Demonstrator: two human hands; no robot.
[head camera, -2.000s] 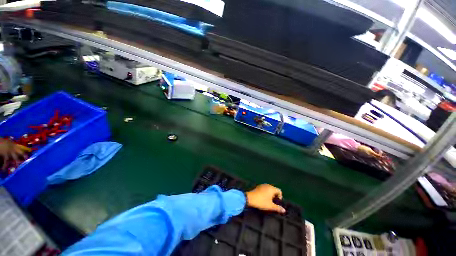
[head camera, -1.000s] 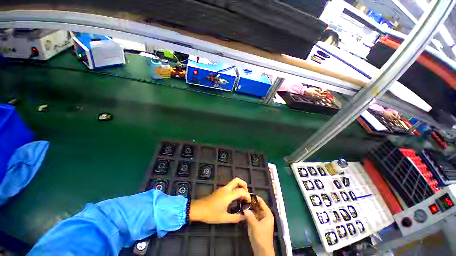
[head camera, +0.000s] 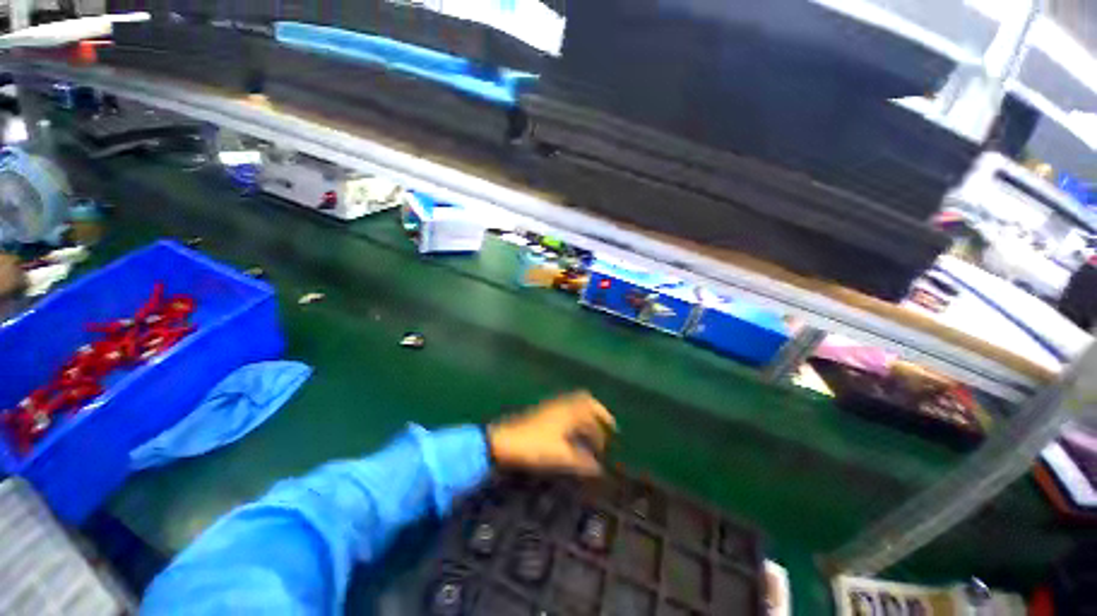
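Observation:
My left hand (head camera: 553, 436), in a blue sleeve, is over the far edge of the black foam tray (head camera: 692, 529). Its fingers are curled and blurred, with something dark under them; I cannot tell whether it holds a case. Several black watch cases with round sensor rings sit in the tray's left pockets, one of them a case (head camera: 593, 531) near the middle. The tray's near part is cut off by the bottom edge. My right hand is not in view.
A blue bin (head camera: 229, 337) of red parts (head camera: 102, 361) stands left, with a blue cloth (head camera: 229, 412) beside it. A small loose part (head camera: 411, 341) lies on the green mat. A metal post (head camera: 962, 469) rises right of the tray, near a white blister tray (head camera: 896, 598).
The view has swung left, bringing the blue bin in. My left hand has moved from the tray's middle to its far edge. My right hand, at a case with the left before, has left the view.

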